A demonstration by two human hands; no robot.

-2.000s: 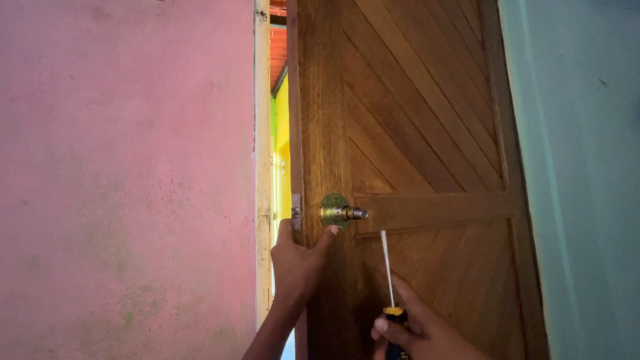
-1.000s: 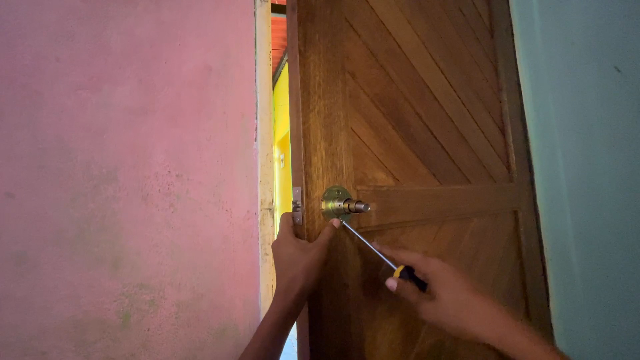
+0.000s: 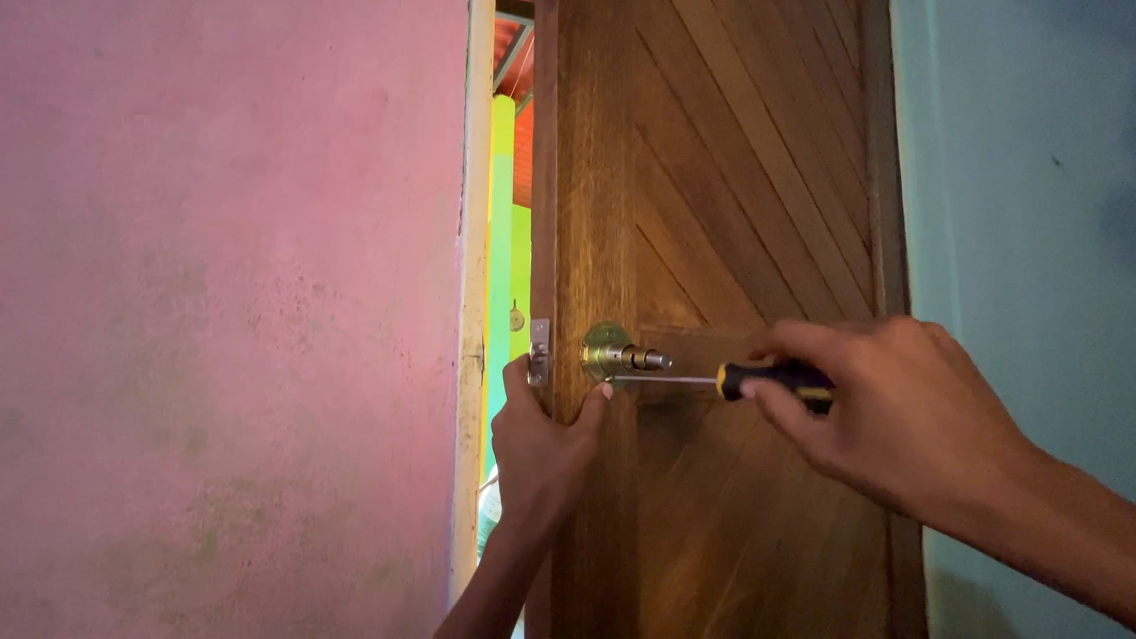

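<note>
A round metal mounting plate of a door knob lock (image 3: 607,335) lies against the wooden door (image 3: 593,222), and its bare spindle (image 3: 648,358) sticks out to the right. My right hand (image 3: 887,408) grips a black and yellow screwdriver (image 3: 772,382), whose shaft runs level to the plate's lower edge. My left hand (image 3: 546,435) rests around the door's edge, its thumb tip just under the plate beside the screwdriver tip. Its fingers are near the metal latch faceplate (image 3: 539,352) on that edge. Whether a screw sits at the screwdriver tip is hard to tell.
The door stands ajar beside a pale door frame (image 3: 470,355). A pink wall (image 3: 231,266) fills the left side, and a blue-green wall (image 3: 1021,222) stands at the right. Through the gap a green and yellow surface and a red roof show.
My right hand has risen, and the screwdriver has gone from upright, below the plate, through a slant to level with its tip at the plate's lower edge. My left hand has stayed at the door edge.
</note>
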